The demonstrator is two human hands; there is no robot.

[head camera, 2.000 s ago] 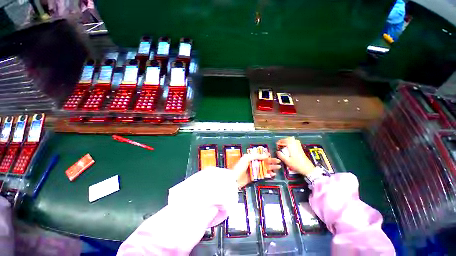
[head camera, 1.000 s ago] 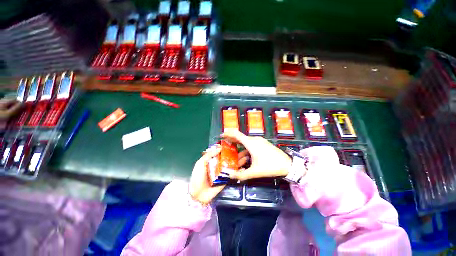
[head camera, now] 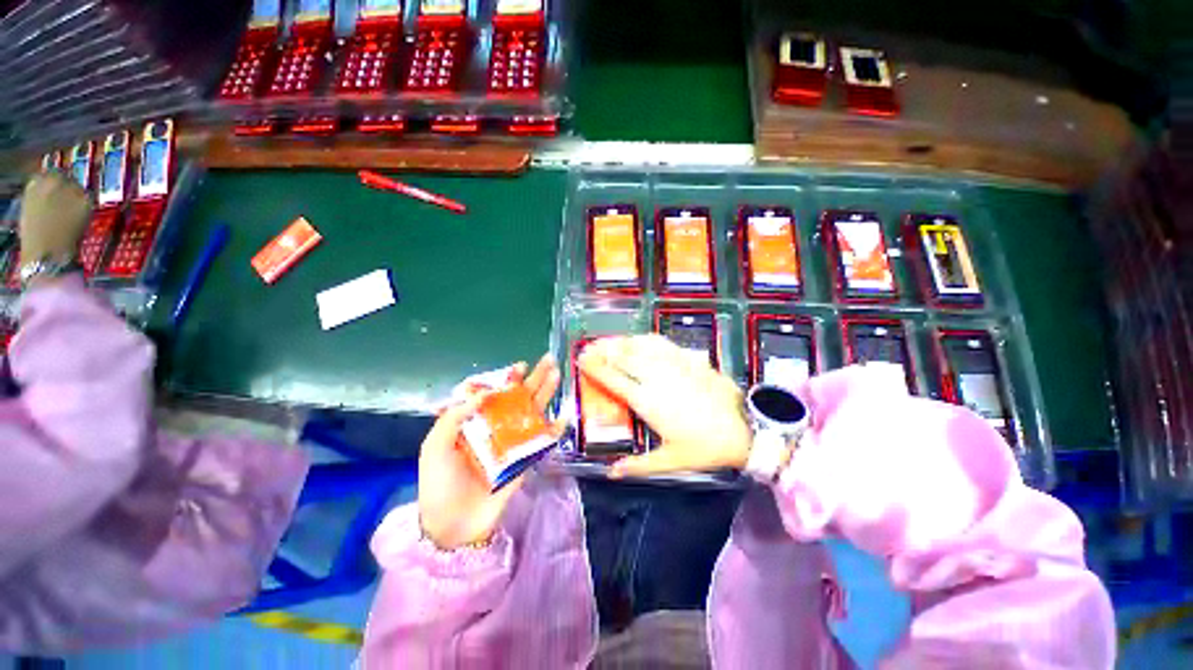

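Note:
My left hand [head camera: 474, 471] holds a small stack of orange pieces [head camera: 508, 429] in front of the tray's left edge. My right hand [head camera: 680, 403] lies over the front-left pocket of the clear blister tray [head camera: 798, 194], its fingers flat on a phone with an orange piece [head camera: 605, 416] on its face. The back row holds phones with orange or part-white windows [head camera: 687, 249] and one with a yellow-edged window [head camera: 945, 259]. The other front-row phones [head camera: 782, 351] show dark faces with pale windows; some are partly hidden by my right hand and sleeve.
An orange piece [head camera: 285, 249], a white piece [head camera: 355, 299], a red pen [head camera: 412, 191] and a blue pen [head camera: 199, 272] lie left. Open phones [head camera: 408, 55] stand in a raised tray behind. Two small red phones [head camera: 866, 81] sit on a brown board. Another person's hand [head camera: 55, 216] is at left.
My right hand has moved from the orange stack to the tray's front-left phone. My left hand has shifted left with the stack. Another person's arm has reached in at left.

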